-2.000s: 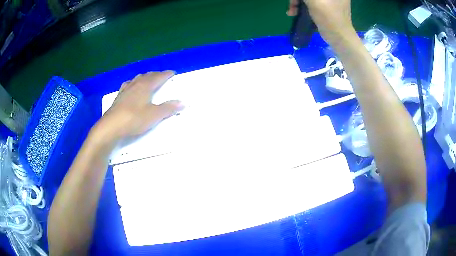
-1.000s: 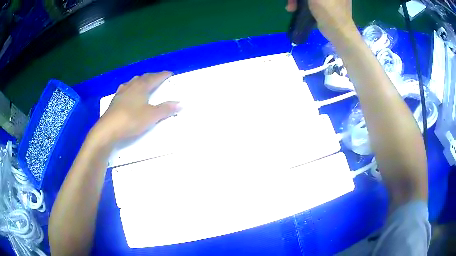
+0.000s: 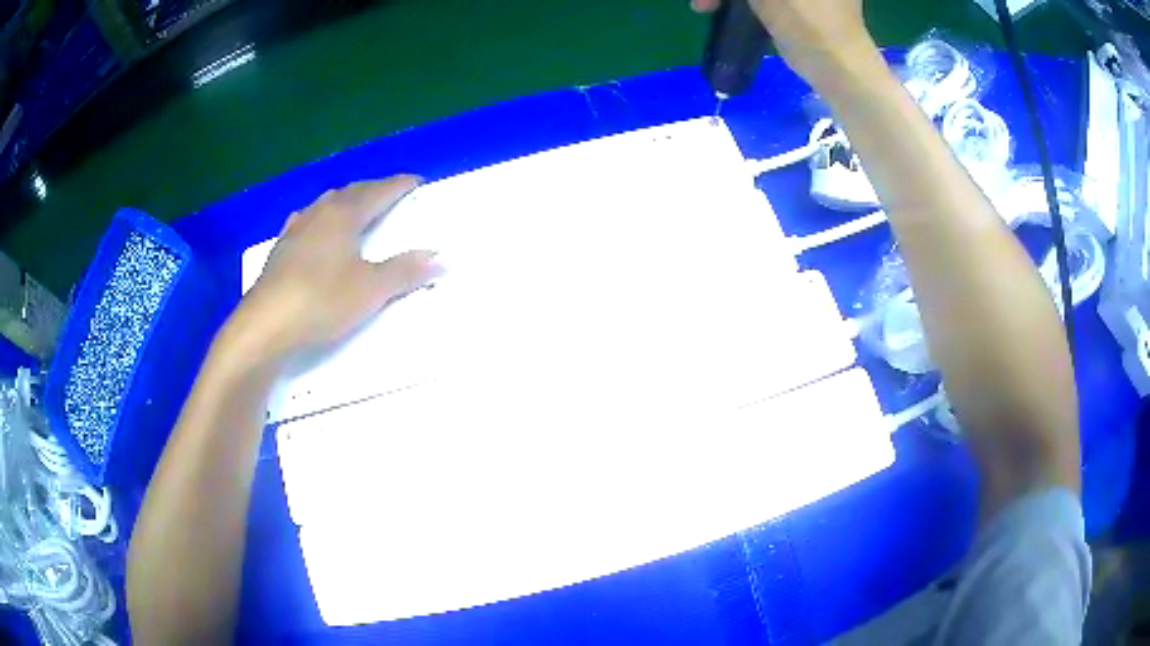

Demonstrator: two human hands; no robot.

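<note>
Several white power strips [image 3: 568, 353] lie side by side on the blue surface, overexposed into nearly one white sheet. My left hand [image 3: 331, 271] lies flat on their left end, fingers spread, thumb pointing right. My right hand [image 3: 807, 28], cut off by the top edge, is closed on a black electric screwdriver [image 3: 735, 48]. The tool is nearly upright, its thin bit at the far right corner of the farthest strip. Whether a screw is under the bit is too small to tell.
A blue screw bin [image 3: 120, 341] full of silvery screws stands at left. Coiled white cords [image 3: 57, 555] lie at lower left. White cords and plugs in clear bags [image 3: 971, 139] lie at right. A thin black cable [image 3: 1042, 139] hangs at right. Green floor [image 3: 416, 76] shows beyond the table.
The view has shifted slightly, so the strips' far edge and the screwdriver appear a little higher and further left. Both hands keep their places on the strip and the tool.
</note>
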